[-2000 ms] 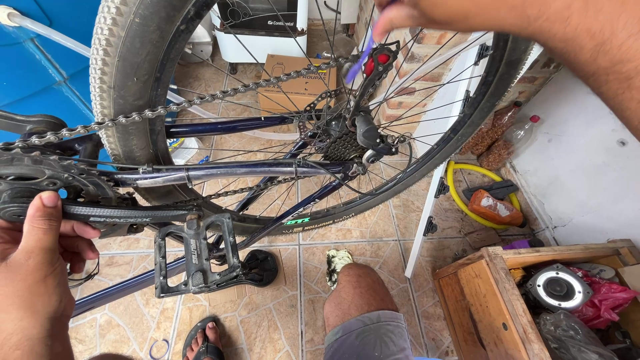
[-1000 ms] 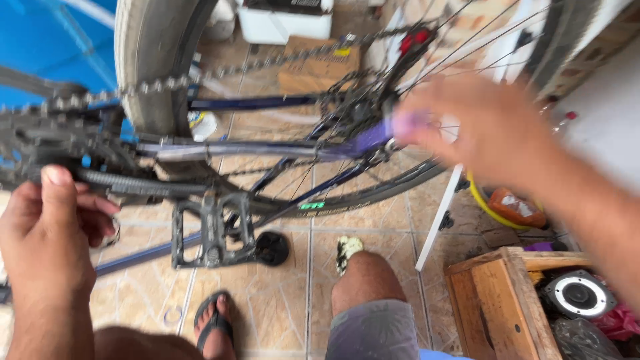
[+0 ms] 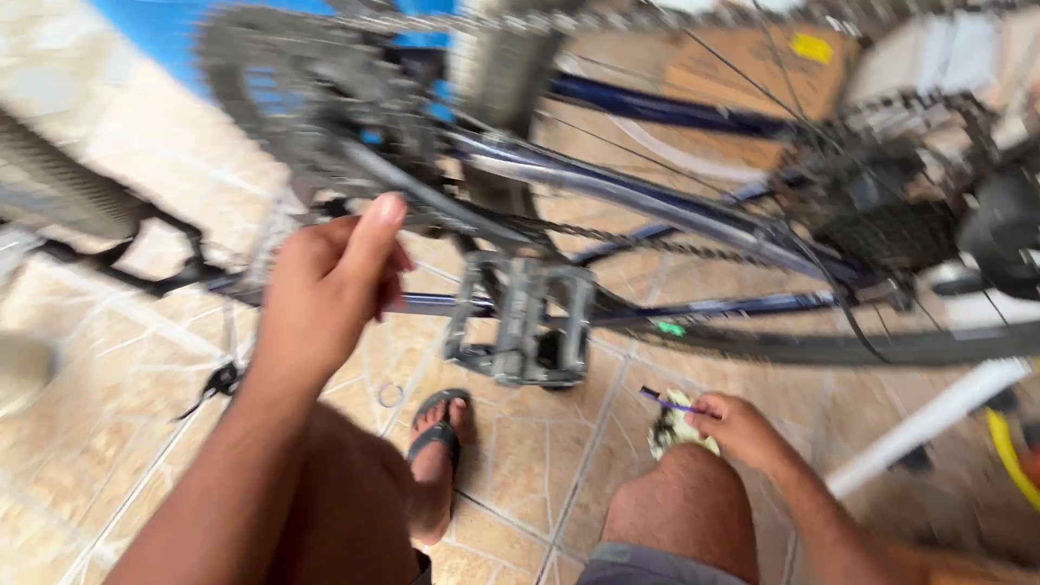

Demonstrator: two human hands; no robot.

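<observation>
An upturned bicycle fills the upper part of the view, its frame tube [image 3: 634, 183] dark blue. My left hand [image 3: 345, 268] is at the crank arm [image 3: 439, 199], its fingers curled and partly hidden; whether they grip the crank is unclear. To the right of that hand is the black pedal [image 3: 520, 321]. My right hand [image 3: 735, 426] holds a thin purple brush [image 3: 674, 404] with a dark tip, over a stained pale cloth [image 3: 668, 435] by my knee. The chain [image 3: 642, 237] runs to the rear sprockets [image 3: 894, 231]. Much of the bicycle is blurred.
Behind the wheel lies a cardboard box [image 3: 731, 89]. A white bar [image 3: 926, 426] slants at the right, near a yellow hoop [image 3: 1011, 455]. The rear tyre [image 3: 780, 345] passes under the frame. My sandalled foot [image 3: 439, 439] and a small ring [image 3: 390, 395] are on the tiled floor.
My right hand has come down from the rear derailleur area to the cloth, still with the purple brush. My left hand remains near the crank. The view has shifted left and closer.
</observation>
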